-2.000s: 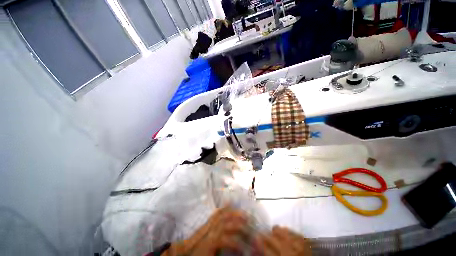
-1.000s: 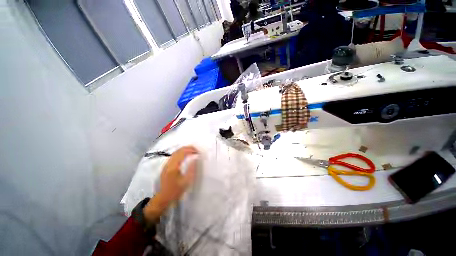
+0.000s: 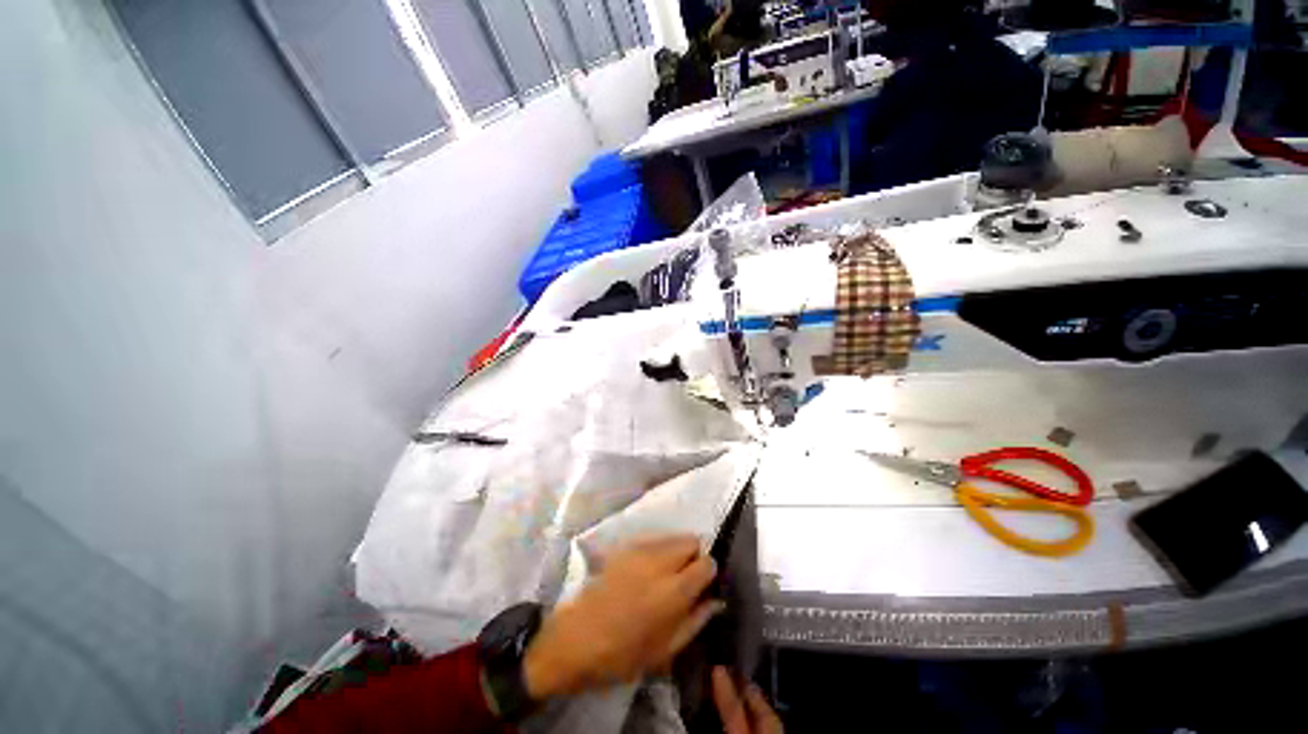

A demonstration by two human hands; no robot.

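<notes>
A large white cloth [image 3: 474, 495] lies left of and under the needle area, with a short dark slit on its left side. Its front part is folded up over a dark fabric piece [image 3: 737, 602] at the table's front edge. My left hand [image 3: 624, 614] grips the folded white edge, fingers bent. My right hand [image 3: 746, 706] is cut off by the bottom edge; only some fingers show at the dark piece, and its hold is unclear. The presser foot and needle [image 3: 776, 409] stand at the cloth's right edge, close beyond my hands.
Scissors [image 3: 1026, 498] with red and orange handles lie right of the needle. A black phone [image 3: 1226, 522] lies at the right. A checked cloth scrap [image 3: 872, 308] hangs over the machine head. Measuring tape [image 3: 932, 625] runs along the front edge. A blue crate [image 3: 585, 237] stands behind.
My left hand has moved right and down from the flat cloth to its front edge, which is now folded up. Dark fabric now shows there. Fingers of my right hand have come into view.
</notes>
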